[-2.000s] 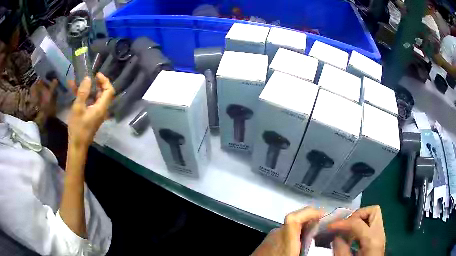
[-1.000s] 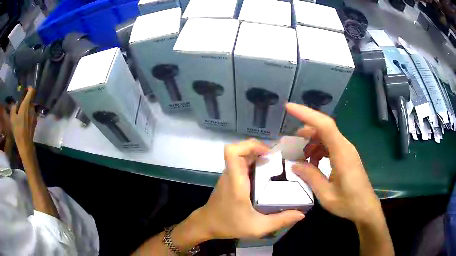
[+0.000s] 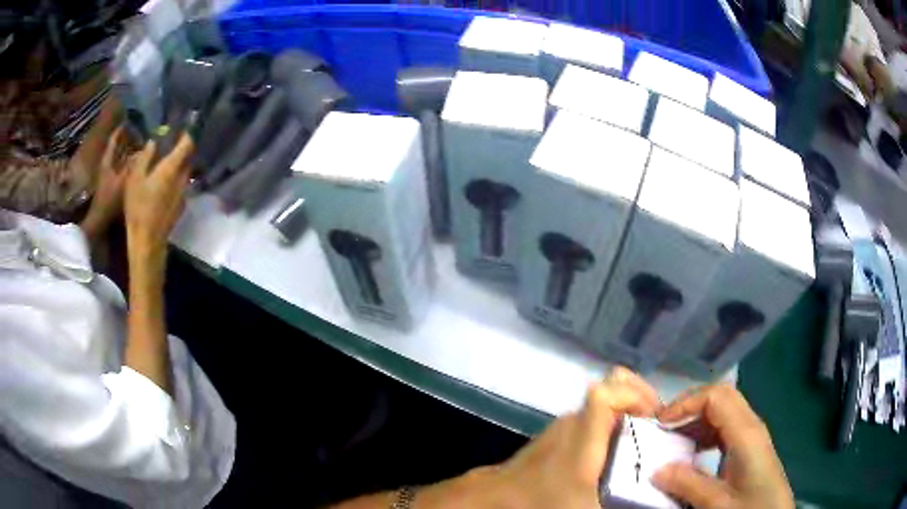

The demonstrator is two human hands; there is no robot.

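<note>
A retail carton [image 3: 641,467] is held between my hands at the bottom edge, partly cut off, its white top end facing up with a flap at its far side. My left hand [image 3: 582,437] grips its left and far side. My right hand [image 3: 731,447] is on its right side, thumb on the white top and fingers at the flap. The carton's lower part is hidden. Packed cartons [image 3: 572,239] with dark fan pictures stand upright in close rows beyond my hands. One separate carton [image 3: 368,229] stands to their left.
A blue crate [image 3: 368,50] is behind the cartons. Dark handheld fans [image 3: 259,129] lie at left, near another worker's hand [image 3: 154,194]. A metallic cylinder [image 3: 290,220] lies by the separate carton. Fans [image 3: 831,308] and flat blanks [image 3: 880,328] are at right, on the green bench [image 3: 796,418].
The view has swung left, so my hands and carton sit lower right. The raised flaps seen earlier are now mostly folded over the carton's end. The other worker's hand no longer holds up a fan.
</note>
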